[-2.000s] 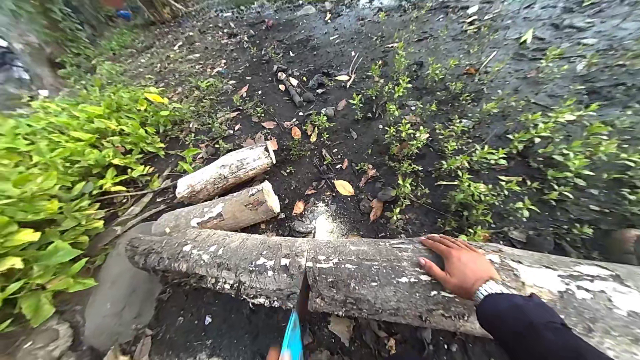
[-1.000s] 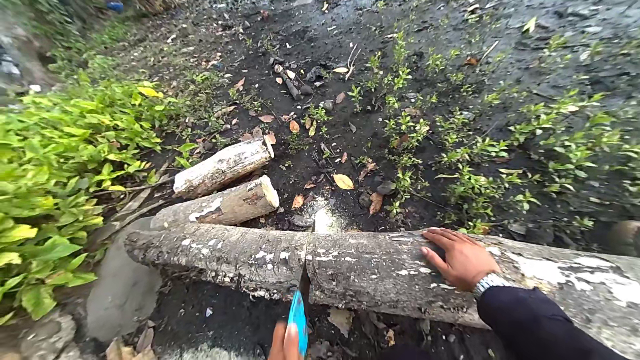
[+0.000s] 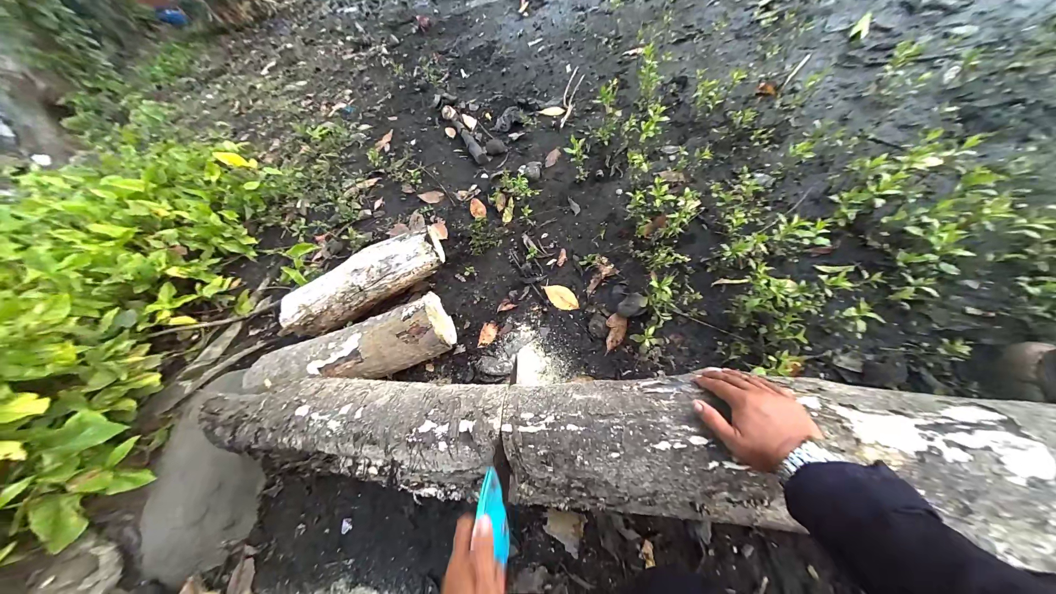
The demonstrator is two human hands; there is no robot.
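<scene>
A long, rough-barked log (image 3: 610,445) lies across the lower view, with a narrow cut through its bark left of the middle. My left hand (image 3: 474,557), at the bottom edge, is closed on the turquoise handle of a handsaw (image 3: 493,516). The saw's thin blade is seen edge-on at the cut and is mostly hidden. My right hand (image 3: 757,419) rests palm down on the log to the right of the cut, fingers apart, with a metal-banded watch (image 3: 804,456) at its wrist. Pale sawdust (image 3: 535,361) lies on the ground just behind the cut.
Two short cut logs, one pale (image 3: 363,280) and one greyer (image 3: 363,342), lie behind the long log's left end. A smooth grey stone (image 3: 198,495) sits at lower left. Leafy green plants (image 3: 107,272) crowd the left side; small seedlings (image 3: 775,305) grow in dark soil at right.
My left hand and the saw handle have moved up toward the log compared with two seconds ago, and more of the hand shows. My right hand has stayed on the log.
</scene>
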